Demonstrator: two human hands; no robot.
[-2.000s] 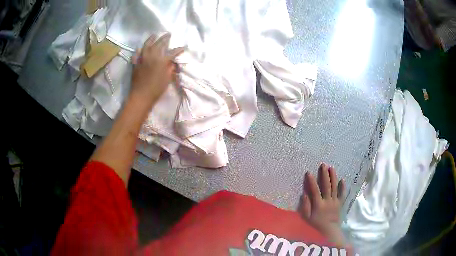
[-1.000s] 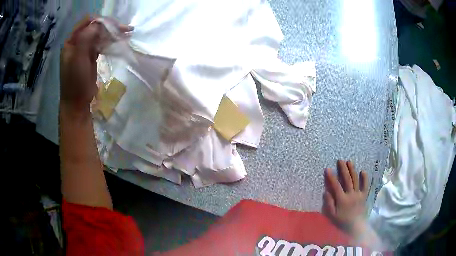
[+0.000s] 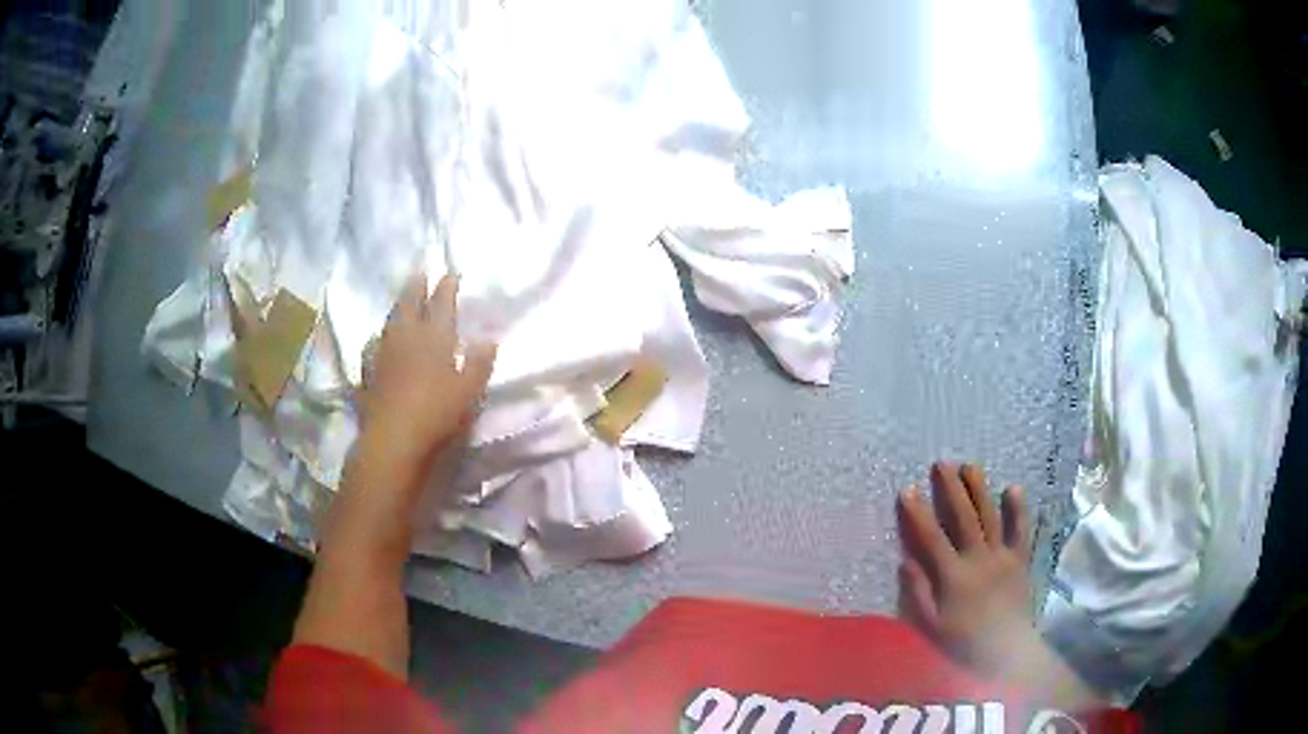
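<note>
A loose pile of white garments (image 3: 560,244) lies on the long grey table (image 3: 803,502), reaching from the top of the view to near the front edge. My left hand (image 3: 423,359) rests on the pile, palm down with fingers pointing away; whether it pinches cloth is not clear. A tan card piece (image 3: 276,344) lies on the cloth left of my hand, and another tan card (image 3: 631,400) shows partly under cloth to its right. My right hand (image 3: 971,552) lies flat on the table near its right front corner, fingers spread and empty.
A bundle of white cloth (image 3: 1183,416) hangs or lies beside the table's right edge. Blurred items (image 3: 50,215) stand beyond the left edge. Small scraps (image 3: 1221,144) lie on the dark green floor at the upper right. Bright glare covers the table's far right.
My left hand has come back right from the left side and down onto the pile. The cloth it was lifting now lies spread, partly covering the right card. My right hand stays on the table.
</note>
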